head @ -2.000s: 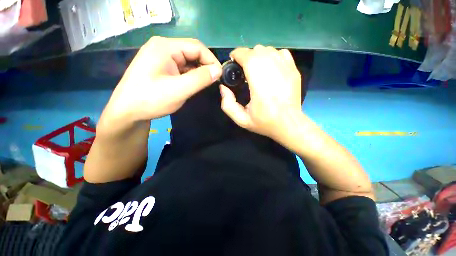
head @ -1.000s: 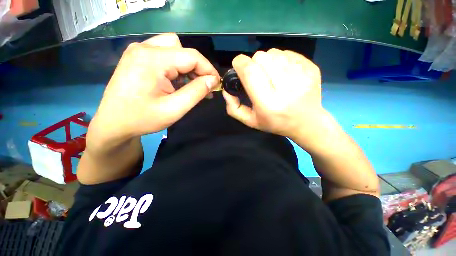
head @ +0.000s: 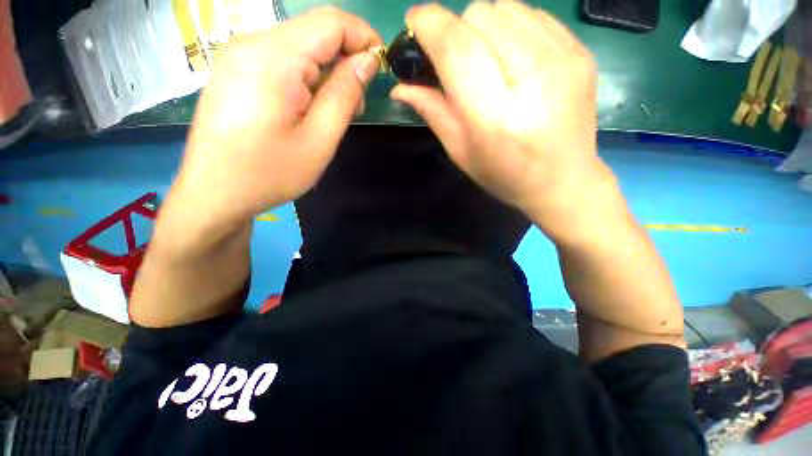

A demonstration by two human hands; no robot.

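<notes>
A round black watch head with a gold edge is between my hands, over the front edge of the green bench. My right hand holds it, with fingers over its top and right side and the thumb below. My left hand pinches a small piece of gold band between thumb and fingertip at the left side of the watch head. The joint between them is too small to tell, and most of the band is hidden by my left hand.
On the green bench, a clear bag with gold strips lies left. A black phone, white tissue and loose gold bands lie right. A red-framed stool stands lower left; bagged parts lie lower right.
Both hands have moved up with the watch head, from over the lap to the bench edge. The phone and the whole white tissue have come into view.
</notes>
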